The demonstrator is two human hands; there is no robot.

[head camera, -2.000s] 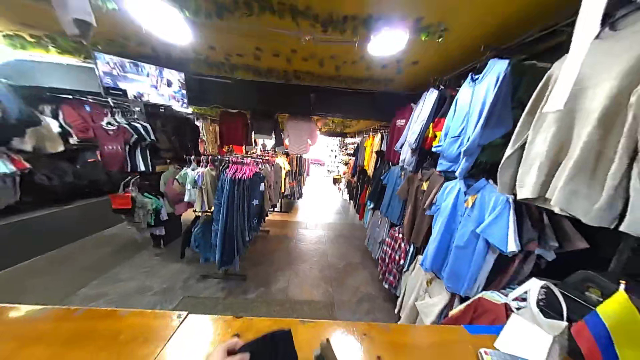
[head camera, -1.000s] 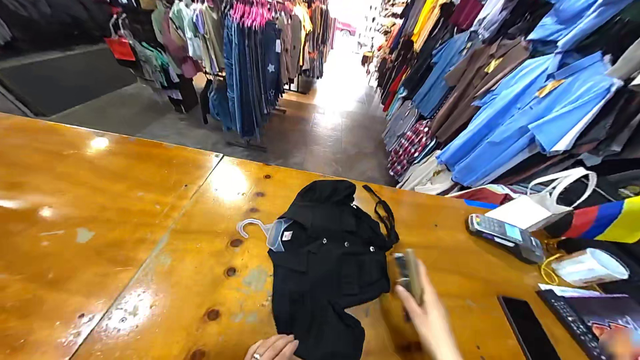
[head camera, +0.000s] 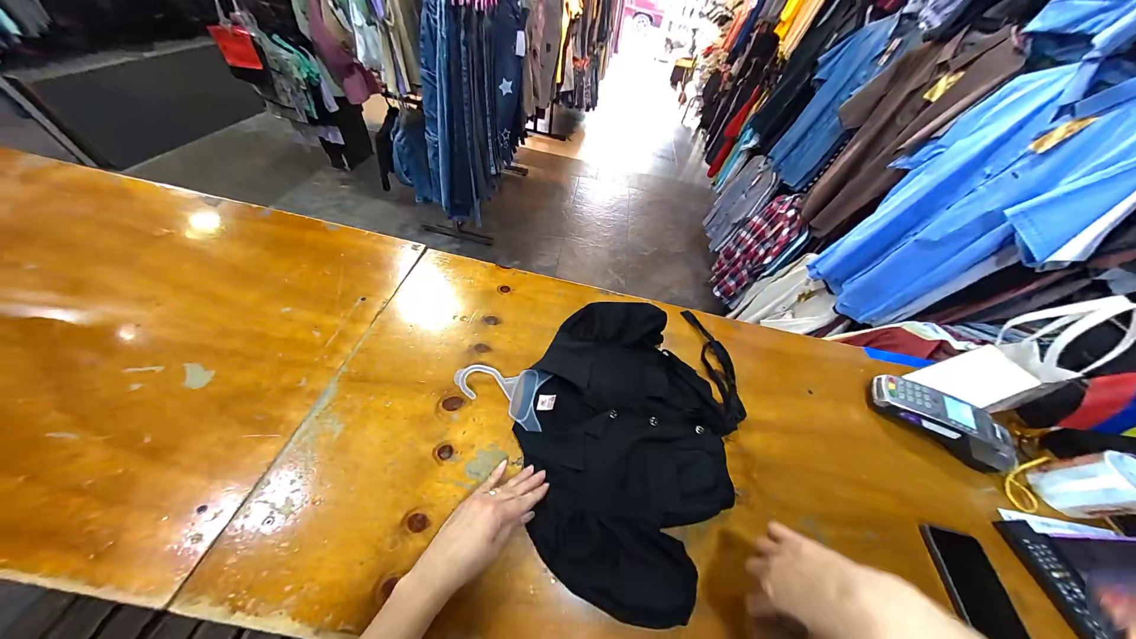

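Note:
A black buttoned garment with puffed sleeves and a tie strap lies on the varnished wooden counter. In its neck sits a clear plastic hanger, hook pointing left, beside a small white label. My left hand, wearing a ring, rests at the garment's left edge, its fingers touching the black cloth and gripping nothing. To the right of the garment, my right hand is blurred over the counter; whether it holds anything is hidden.
At right on the counter are a card terminal, a smartphone, a black keypad device, a white tub and a white bag. Hanging jeans and blue shirts stand beyond the counter.
The view has tilted down to the counter. One second ago my right hand held a dark object near the garment; it is now lower, farther right. My left hand has moved up along the garment's edge.

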